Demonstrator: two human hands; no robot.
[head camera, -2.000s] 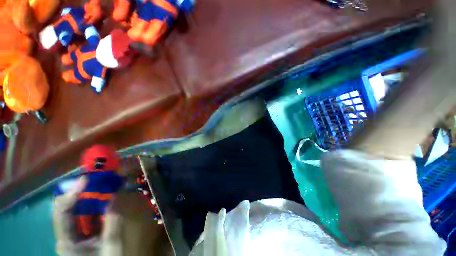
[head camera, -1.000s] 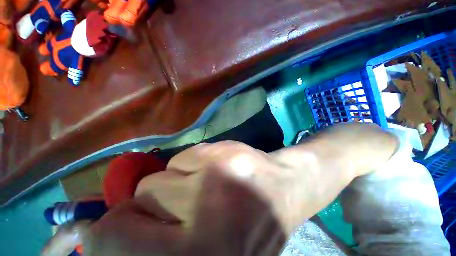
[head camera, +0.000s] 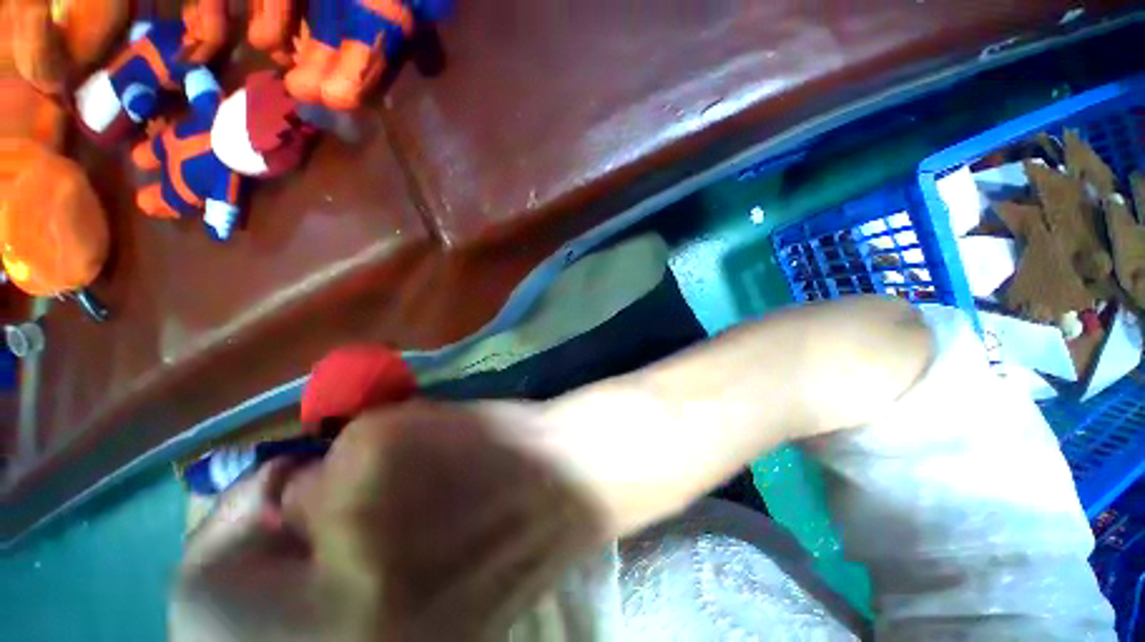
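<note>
The plush doll, with a round red head and a navy arm with white stripes, is at the lower left by the table edge. My left hand is blurred at the lower left and holds the doll's body, which is mostly hidden. My right hand is blurred and lies across the doll, just below its head. Its fingertips are hidden, and no needle or thread can be made out in them.
Navy-orange dolls and orange plush pieces lie on the red-brown table at the upper left. A blue basket with brown and white pieces stands at the right. Black cloth shows behind my right arm.
My right hand, away from the doll two seconds ago, has come over it. Since one second ago the doll's red head shows higher and more clearly. The view has shifted slightly.
</note>
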